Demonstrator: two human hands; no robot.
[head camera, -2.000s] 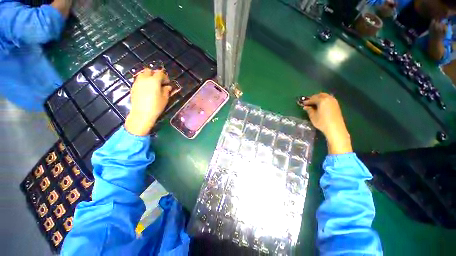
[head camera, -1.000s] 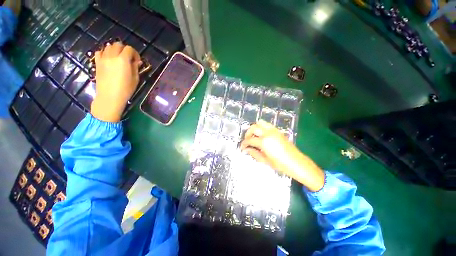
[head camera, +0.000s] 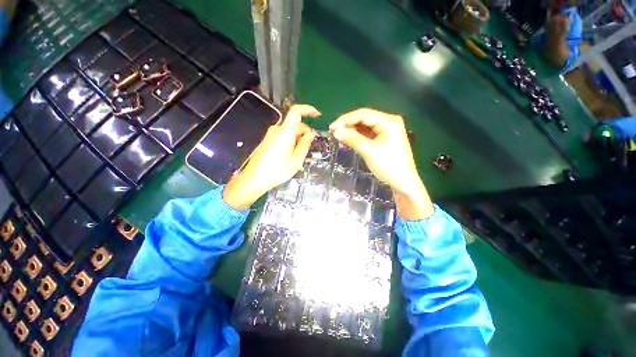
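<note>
My left hand (head camera: 282, 155) and my right hand (head camera: 373, 143) meet above the far end of the clear blister tray (head camera: 279, 237). My left hand pinches a small dark unit (head camera: 320, 148). The fingertips of my right hand close at its upper edge; whether they hold a separate piece cannot be told. Several copper-coloured square frames (head camera: 167, 90) lie loose in the black blister tray (head camera: 63, 164) at the left. One small dark unit (head camera: 443, 162) lies on the green bench, right of my right hand. Strong glare hides much of the clear tray.
A smartphone (head camera: 233, 138) lies beside my left hand, near a grey metal upright (head camera: 277, 52). A lower tray of copper-coloured parts (head camera: 66, 282) is at the lower left. A raised black tray (head camera: 558, 233) is at the right. Loose black parts (head camera: 526, 87) lie across the bench near another person's arm (head camera: 558, 35).
My left hand has left the copper-coloured frames in the black tray and moved right. My right hand has moved from the clear tray's middle to its far end. Both hands now meet at the small dark unit.
</note>
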